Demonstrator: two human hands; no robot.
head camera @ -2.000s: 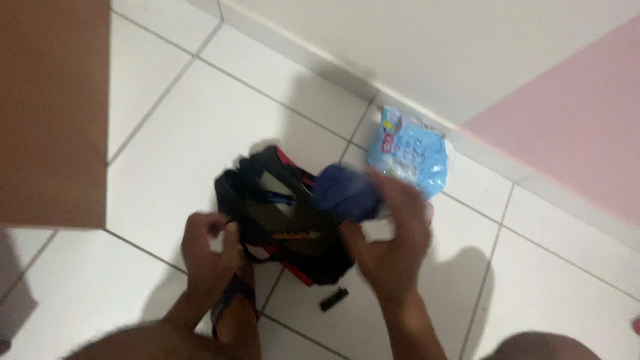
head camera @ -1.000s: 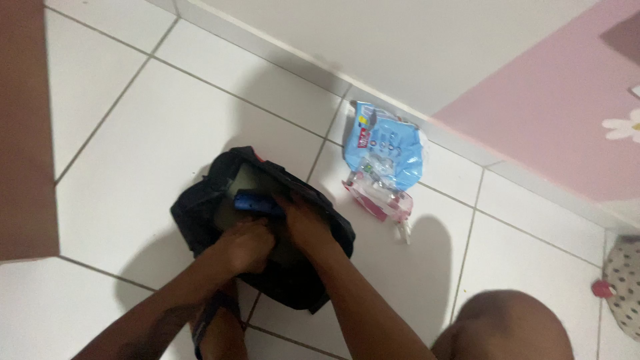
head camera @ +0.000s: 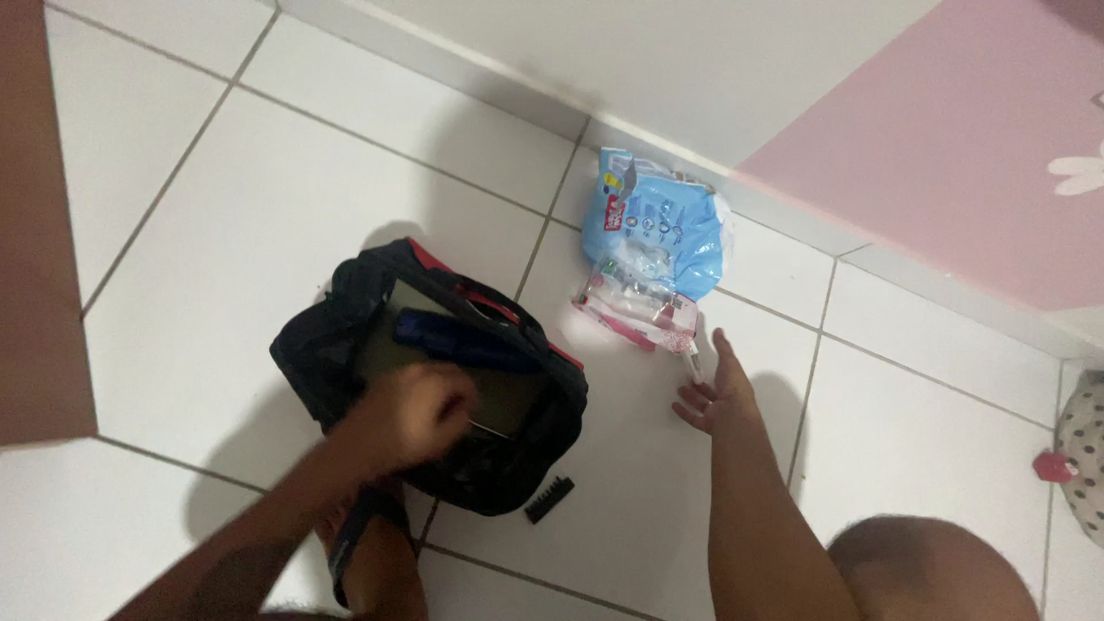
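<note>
A black bag with red trim [head camera: 345, 362] lies unzipped on the tiled floor, and a dark blue item [head camera: 466, 341] rests inside it. Above the bag's opening is my left hand [head camera: 431, 410], blurred, with its fingers curled; whether it holds anything cannot be told. My right hand [head camera: 716, 388] is spread beside the end of a clear and pink plastic package [head camera: 642, 310], holding nothing. That package lies against a light blue plastic pack [head camera: 664, 224] near the wall. A small black comb-like piece [head camera: 549, 499] sits just right of the bag's lower edge.
My sandalled foot [head camera: 371, 543] is close below the bag. A brown panel [head camera: 43, 224] borders the left side. The white baseboard [head camera: 483, 78] runs behind the packs. A dotted fabric item [head camera: 1082, 457] stands at the far right.
The blue item was in my right hand two seconds ago and is now in the bag. My right hand has left the bag and moved right to the clear and pink package.
</note>
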